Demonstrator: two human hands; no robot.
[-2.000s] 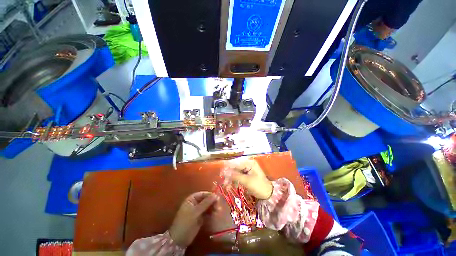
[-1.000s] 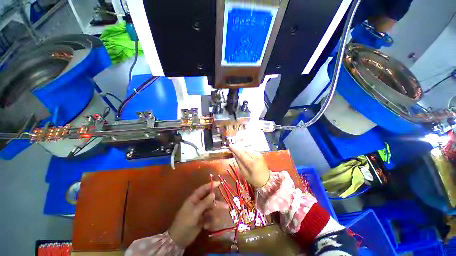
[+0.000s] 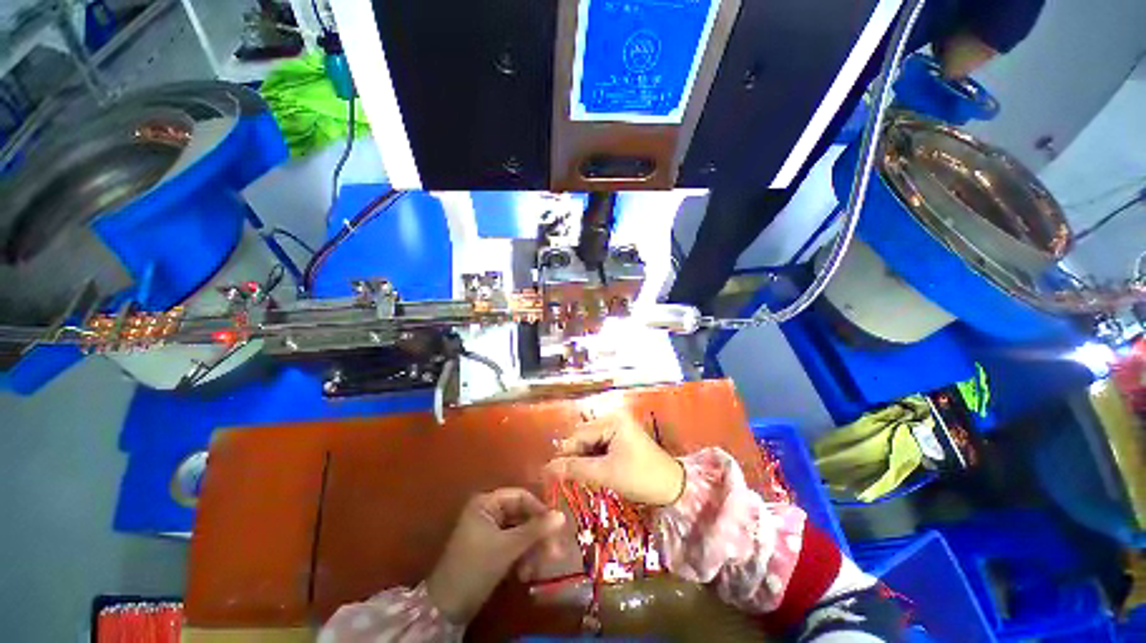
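A heap of red leads with small shiny end plates (image 3: 616, 546) lies on the reddish-brown tabletop (image 3: 427, 465). My bare right hand (image 3: 626, 462) is over the top of the heap, thumb and finger closed on the upper end of a red lead. My bare left hand (image 3: 493, 540) is just left of the heap, fingertips together; whether a lead is between them cannot be told. The fixture (image 3: 581, 314) under the dark press head (image 3: 597, 232) stands behind my hands, brightly lit, with no hand in it.
A feed track (image 3: 377, 320) with coppery parts runs from the left to the fixture. Bowl feeders (image 3: 189, 201) stand left and right (image 3: 886, 276). A blue bin (image 3: 792, 465) with red leads is at right, a black tray (image 3: 141, 621) at lower left. Part of a person shows at upper right (image 3: 974, 50).
My right hand has drawn back from the fixture to the heap beside my left hand. The upright red lead seen in my left fingers a second ago no longer shows there.
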